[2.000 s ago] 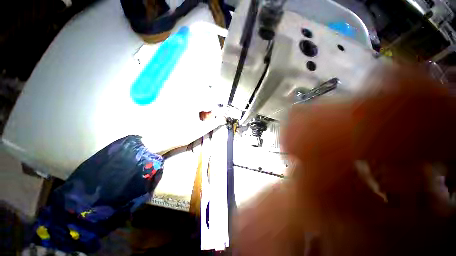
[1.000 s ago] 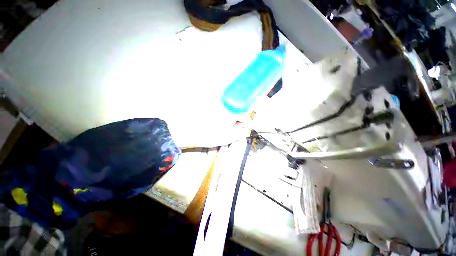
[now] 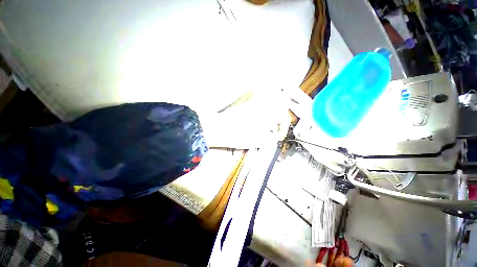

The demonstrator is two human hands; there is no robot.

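A long white strip (image 3: 238, 208) with a dark curved slit and a navy edge runs from the needle area (image 3: 286, 143) down over the table's front edge. A tan-brown band (image 3: 222, 201) lies along its left. My left sleeve (image 3: 131, 151), dark navy with yellow spots, reaches in from the left. My left hand beyond the cuff is washed out by glare near the strip's upper end; its grip cannot be told. Fingertips of my right hand (image 3: 340, 261) show at the bottom edge by the red scissors handles (image 3: 331, 250), mostly cut off; whether they hold the scissors is unclear.
The off-white sewing machine (image 3: 418, 120) stands at the right. A bright blue bottle-shaped object (image 3: 353, 94) shows in front of it. Slotted white pieces (image 3: 323, 214) lie right of the needle. Brown-navy bands (image 3: 318, 52) lie at the table's (image 3: 104, 52) far side.
The view has swung, shifting the table contents. The large blurred hand at the right is gone; fingertips now show by the scissors. The white strip still runs from the needle area.
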